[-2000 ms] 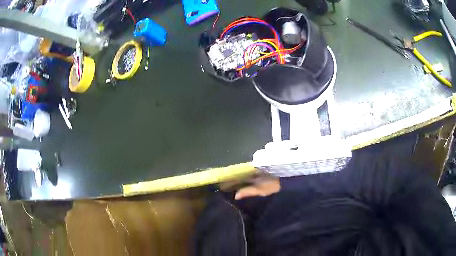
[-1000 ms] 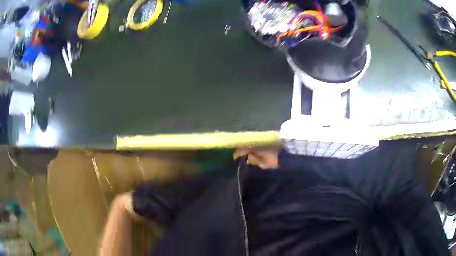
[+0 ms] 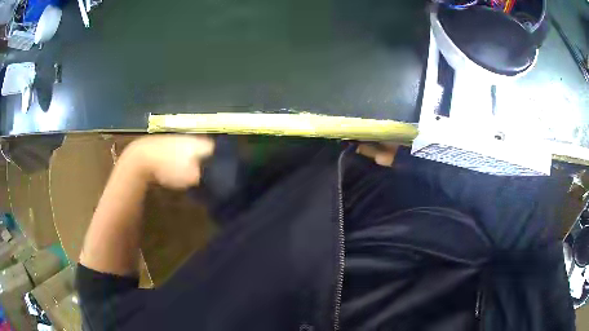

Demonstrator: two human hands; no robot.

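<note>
The dark jacket (image 3: 284, 252) with a metal zipper fills the lower middle. My left hand (image 3: 177, 161), blurred, is at the left below the bench edge, its fingers closed at the jacket's dark cloth. My right hand (image 3: 381, 154) shows only as a few fingers beside the upper end of the zipper, just under the bench edge; the rest is hidden by dark cloth. The white stand (image 3: 475, 123) sits at the bench edge on the right, its black shell (image 3: 491, 39) tilted up, with coloured wires (image 3: 504, 5) cut off at the top.
The yellow-taped bench edge (image 3: 278, 123) runs across above my hands. A small white container (image 3: 18, 79) stands at the left bench corner, with other white and blue items above it. Brown cardboard (image 3: 84, 187) is below the bench at left. A dark thin tool (image 3: 571, 42) lies at far right.
The view has shifted, so the bench items sit higher and the stand further right. My left hand has come into view and risen from the lower left to near the bench edge with the cloth.
</note>
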